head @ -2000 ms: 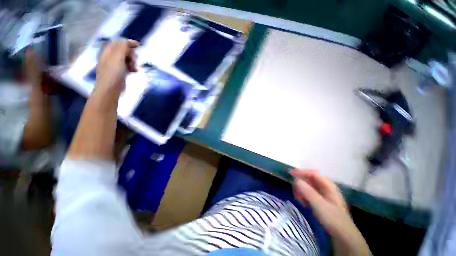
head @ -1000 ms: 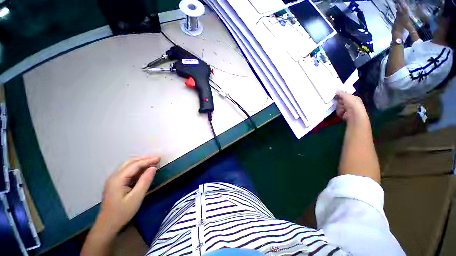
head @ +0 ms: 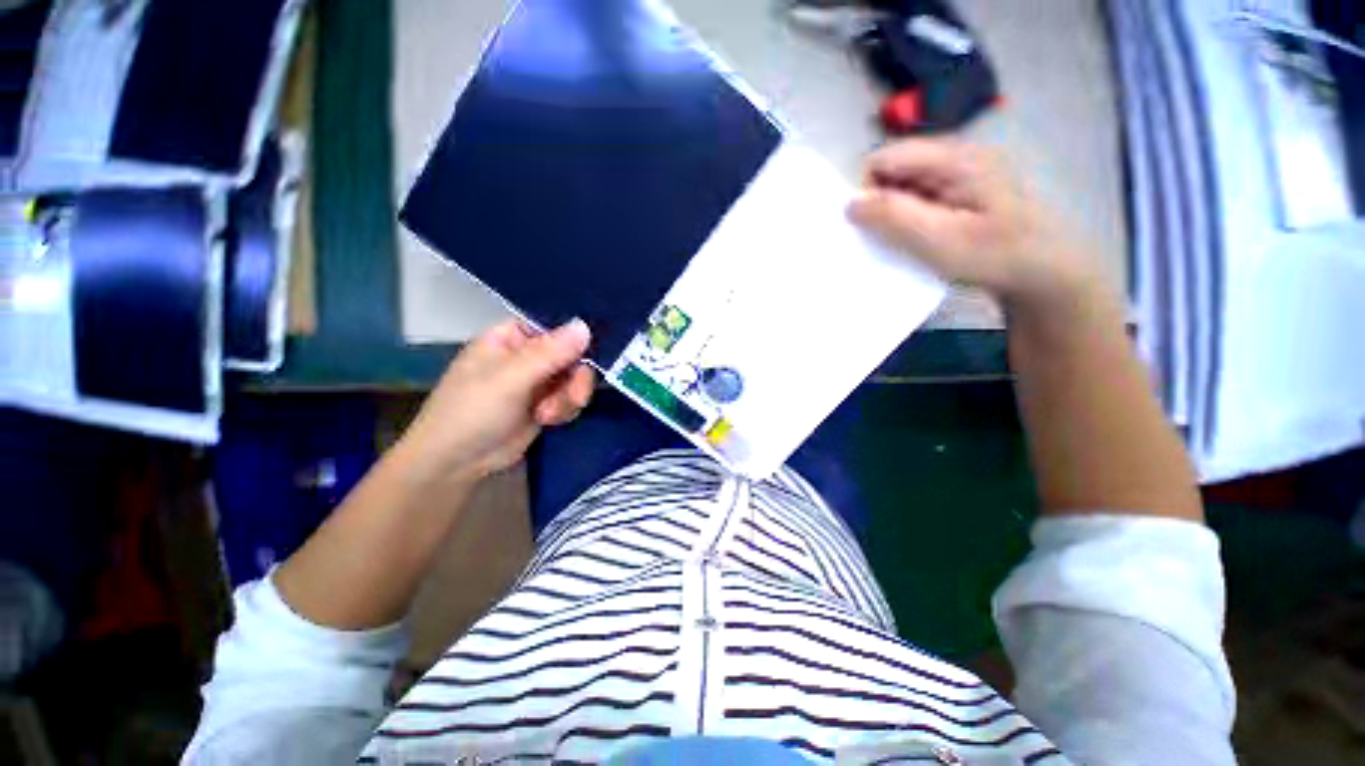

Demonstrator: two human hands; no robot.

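Observation:
A display unit (head: 838, 292) is held tilted over the bench's front edge, part glossy dark screen panel (head: 599, 165), part white. A small green circuit board (head: 662, 392) with pale and yellow parts and thin wires sits at its near edge. My left hand (head: 517, 392) pinches the near left edge of the unit beside the dark panel, thumb on top. My right hand (head: 966, 217) is slightly blurred, fingers curled at the unit's right edge; the fingertips' hold is unclear. The soldering gun (head: 928, 68), black with red parts, lies blurred on the mat beyond my right hand.
Stacked display units (head: 142, 322) lie at the left. White separator sheets (head: 1272, 344) are stacked at the right, with parts of units on top. The beige-grey work mat (head: 1048, 90) lies beneath the gun, bordered by the bench's green edge (head: 352, 195).
The view has turned back to the middle. A display unit is now over the mat's front edge, held in my left hand. My right hand has left the right-hand stack and is at the unit.

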